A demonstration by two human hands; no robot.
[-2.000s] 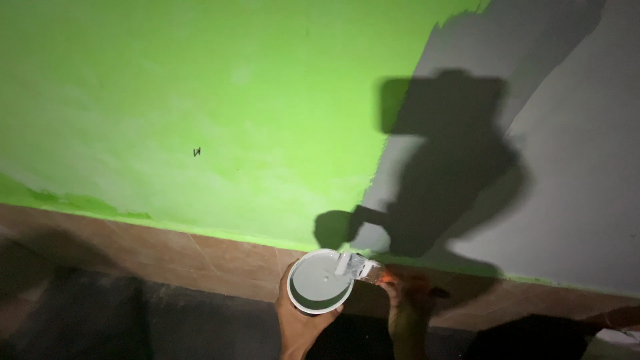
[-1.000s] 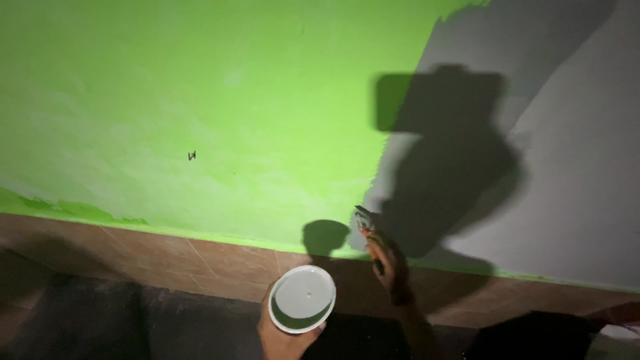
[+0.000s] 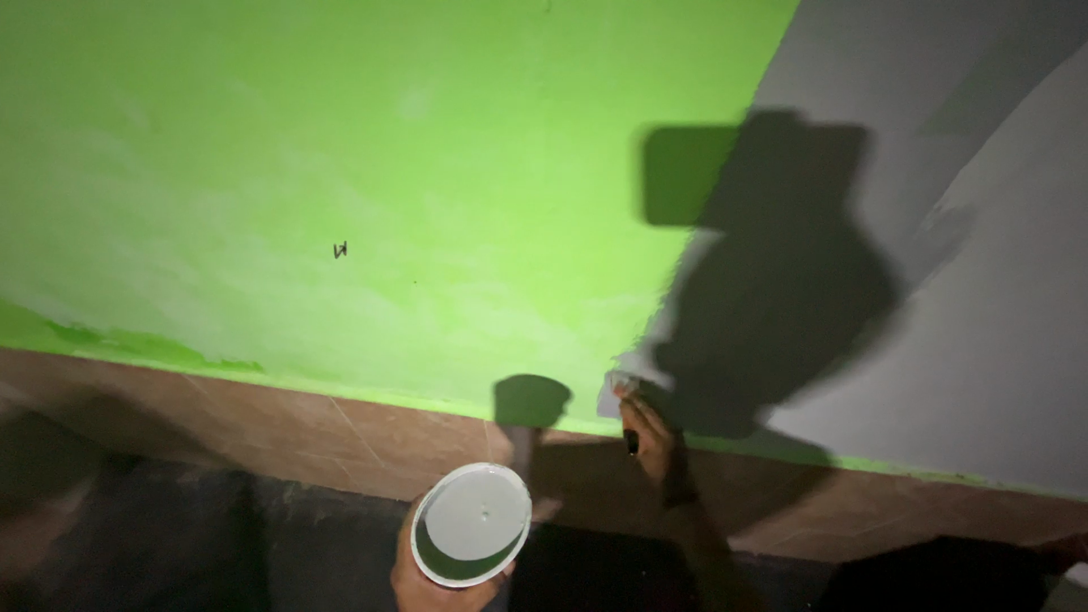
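My left hand (image 3: 450, 592) grips a round white tub (image 3: 472, 525) from below and the side; pale grey paint lies in it. My right hand (image 3: 650, 433) is closed around a paintbrush (image 3: 623, 384), whose bristles meet the wall low down, at the border of grey and green. The bristles look blurred, and most of the handle is hidden by the fingers. Grey paint (image 3: 1003, 340) covers the wall's right part with a ragged slanting edge, and bright green (image 3: 382, 170) covers the left.
Brown tiles (image 3: 289, 433) run along the wall's foot, with a dark floor (image 3: 340, 544) below. The shadow of my head and arms (image 3: 790, 272) falls across both colours. A small dark mark (image 3: 340, 249) shows on the green. A dark shape (image 3: 935, 578) is at the lower right.
Two seconds back the brush was at the tub's rim; my right hand then moved up to the wall with it. A grey patch now shows around the bristles. My left hand still holds the tub.
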